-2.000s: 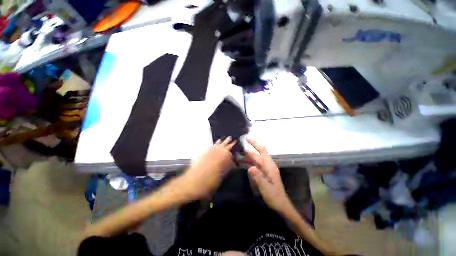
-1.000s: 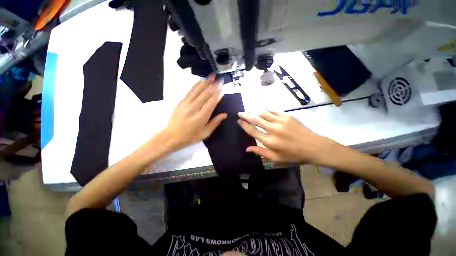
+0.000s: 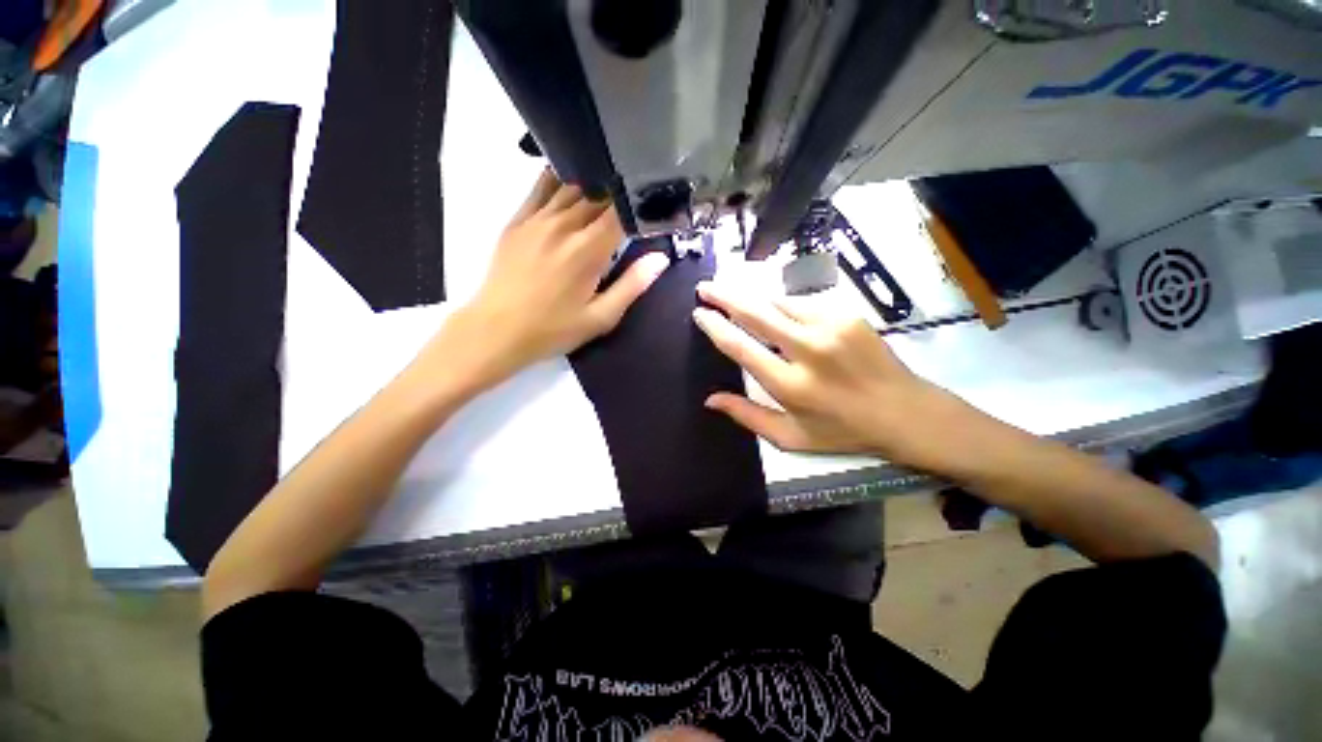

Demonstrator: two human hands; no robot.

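A black fabric panel (image 3: 670,406) lies lengthwise under the presser foot (image 3: 690,244) of the white sewing machine (image 3: 928,87), its near end at the table's front edge. My left hand (image 3: 558,276) lies flat at the panel's left side beside the foot, thumb on the cloth, other fingertips partly hidden by the machine head. My right hand (image 3: 819,377) rests at the panel's right edge, fingertips on the cloth just in front of the foot. Neither hand is closed round the panel. The needle tip is too small to make out.
Two black panels lie at left, one (image 3: 232,334) whole, one (image 3: 380,160) with a stitch line. Right of the foot are black thread snips (image 3: 873,268), an orange-brown stick (image 3: 964,273) and a dark square pad (image 3: 1015,218). A round vent (image 3: 1173,289) is farther right.
The panel was first handled at the table's front edge, then brought under the foot. Over the last second both hands stay beside it, and the view has come closer to the machine.
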